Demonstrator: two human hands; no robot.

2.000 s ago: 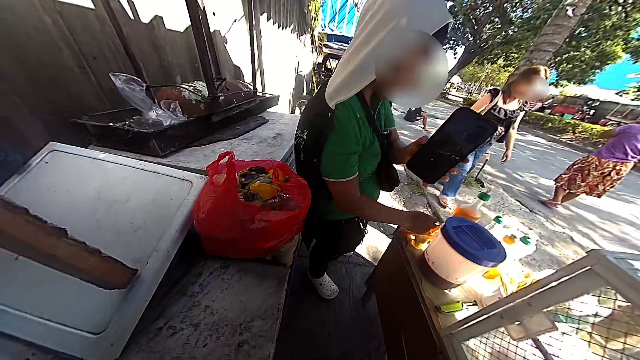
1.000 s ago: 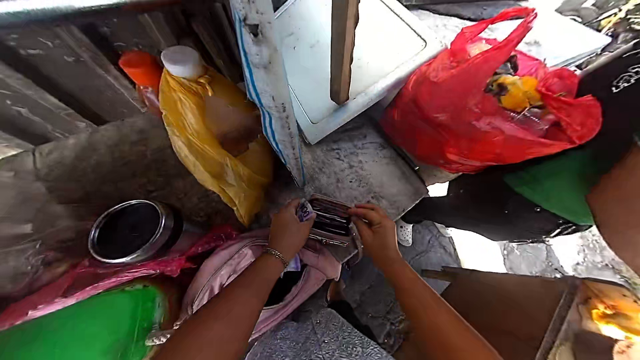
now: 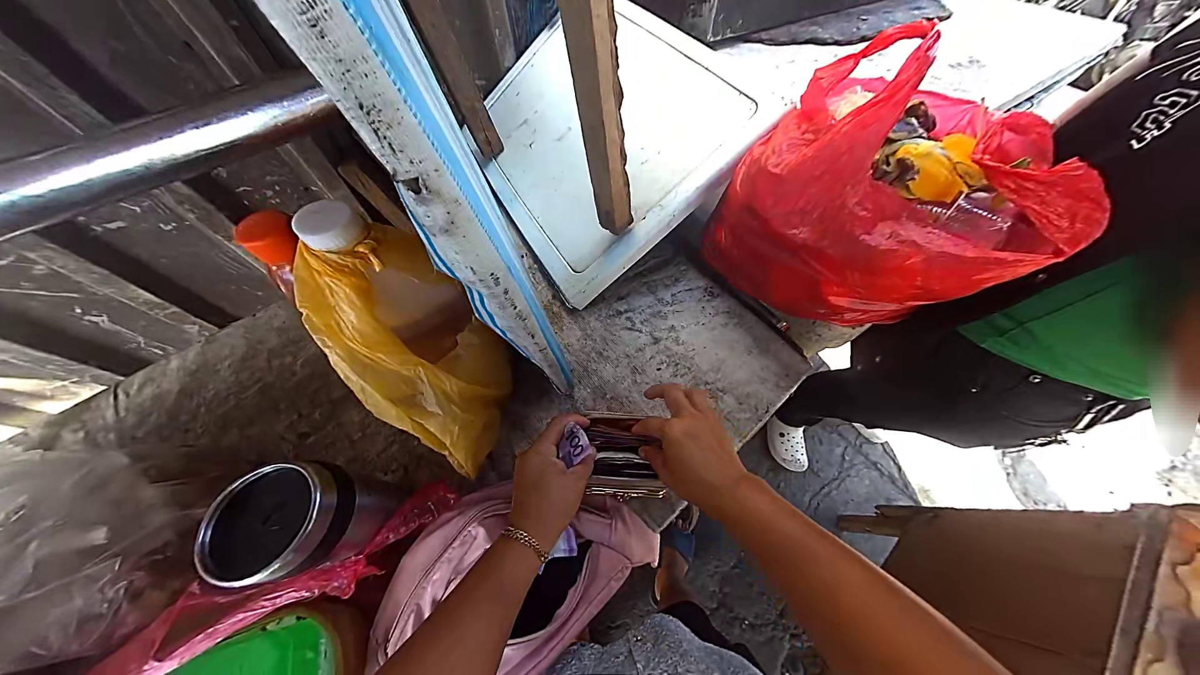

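Note:
My left hand (image 3: pixel 551 473), with a gold chain bracelet at the wrist, grips the left side of an opened wallet (image 3: pixel 623 459) and pinches a folded purple banknote (image 3: pixel 575 444) between thumb and fingers. At the wallet's right side, my right hand (image 3: pixel 694 445) has its thumb and fingers at the inner compartments, its index finger raised off the edge. Just below lies a pink bag (image 3: pixel 450 572), unzipped, with a dark inside; another bit of purple paper shows beside my left wrist. What my right fingertips touch inside the wallet is partly hidden.
Around me are a yellow plastic bag (image 3: pixel 403 347) with a white-capped bottle, a steel tumbler (image 3: pixel 267 525), a green lid (image 3: pixel 272 647), a red plastic bag (image 3: pixel 872 216) of scraps, a white panel (image 3: pixel 619 141) and a brown box (image 3: pixel 1012 562). A person in dark trousers (image 3: pixel 928 384) stands at right.
The view has swung from the street to the wallet between the first two frames. Since one second ago, my right hand has shifted onto the wallet's inner compartments, and its index finger has lifted.

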